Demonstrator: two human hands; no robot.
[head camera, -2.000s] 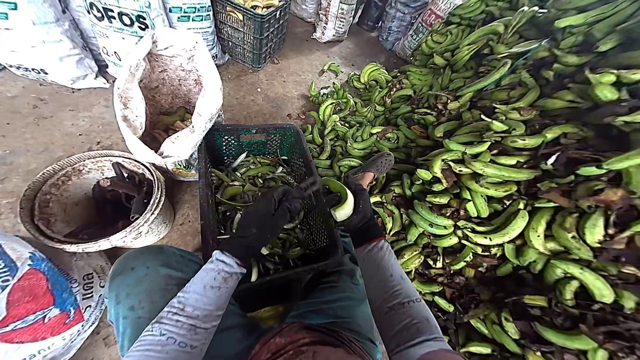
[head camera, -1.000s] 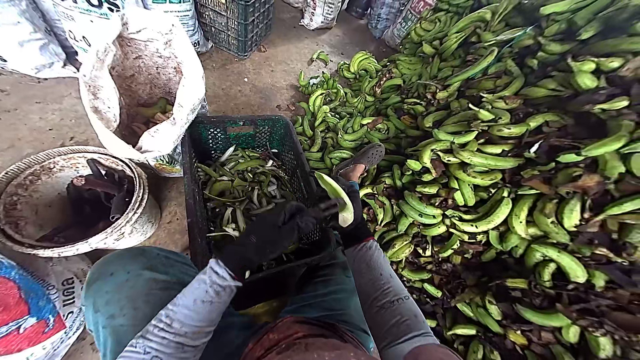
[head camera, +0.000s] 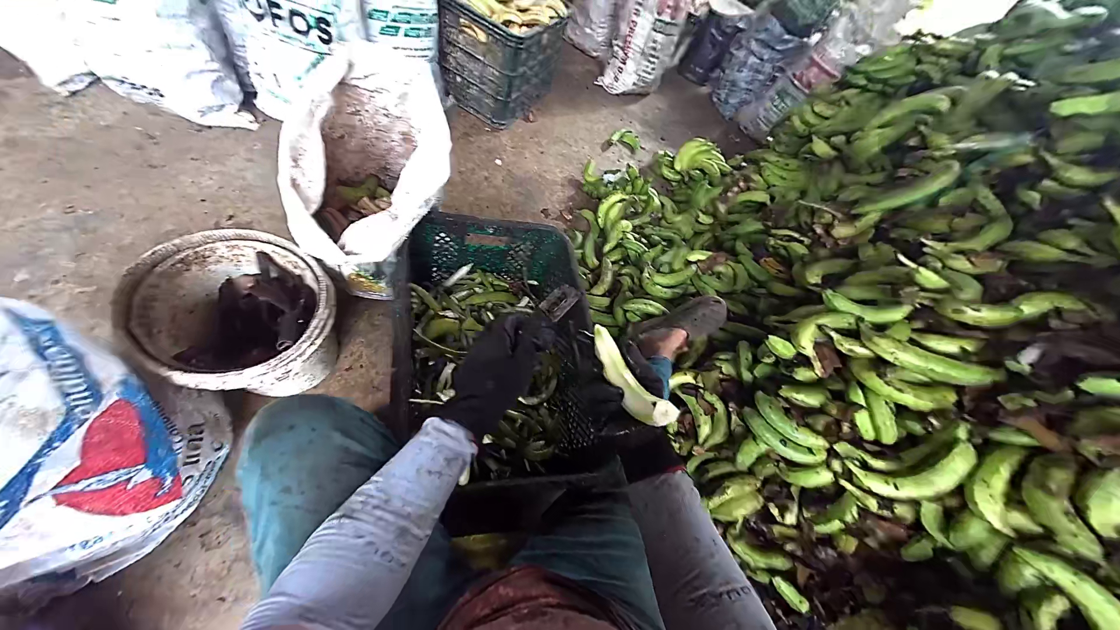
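Observation:
My left hand (head camera: 500, 363), in a black glove, is closed on a small hand tool, probably a peeler (head camera: 558, 303), whose metal end points up and right over the crate. My right hand (head camera: 617, 411), also in a black glove, holds a plantain (head camera: 626, 381) by its middle at the crate's right edge; the side facing me is pale and looks peeled. Green and pale peel strips (head camera: 481, 302) lie in the dark green plastic crate (head camera: 573, 262) between my legs. To the right spreads a large heap of green plantains (head camera: 927, 350).
Left of the crate stand an open white sack (head camera: 302, 188) with scraps inside and a dirty white bucket (head camera: 289, 376) holding dark material. A printed sack (head camera: 114, 455) is at lower left. Behind are a second crate (head camera: 503, 74) and several full sacks (head camera: 643, 44). My sandalled foot (head camera: 682, 324) borders the heap.
The plantain in my right hand showed much green skin two seconds ago; its visible side is now pale. It has tilted, its lower end now out to the right. The view has shifted.

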